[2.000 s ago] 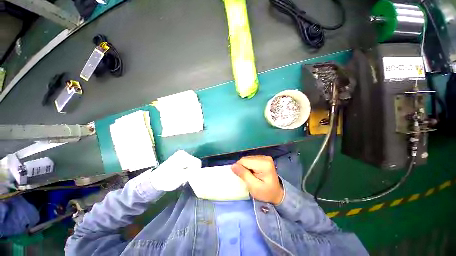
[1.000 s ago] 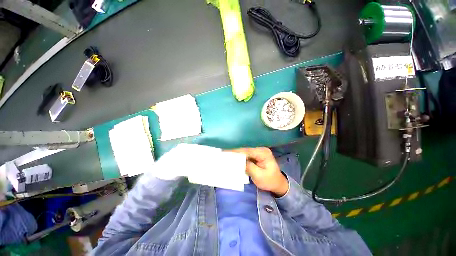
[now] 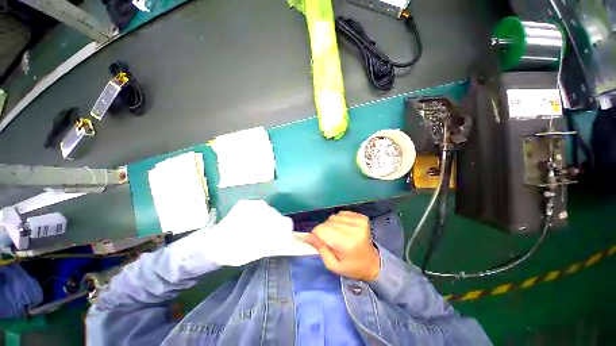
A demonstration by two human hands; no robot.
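A white sheet [image 3: 302, 247] is held between my two hands in front of my chest, seen almost edge-on. My left hand [image 3: 246, 233], in a white glove, holds its left part; glove and sheet blend together. My bare right hand [image 3: 346, 246] pinches its right end between thumb and fingers. Two stacks of white sheets lie on the green mat [image 3: 304, 165]: one at the left [image 3: 179, 192], with a yellowish edge, and one beside it [image 3: 244, 157].
A yellow-green bundle [image 3: 327, 81] lies across belt and mat. A waste cup [image 3: 386, 155], iron stand [image 3: 439, 121] and soldering station [image 3: 506, 155] are at right, below a solder reel [image 3: 533, 44]. Power units with cords [image 3: 109, 96] lie on the belt [image 3: 223, 61].
The sheet was shown flat and broad a second ago and is now tilted nearly edge-on between my hands. The black cord has moved nearer on the belt, with a silver unit showing behind it.
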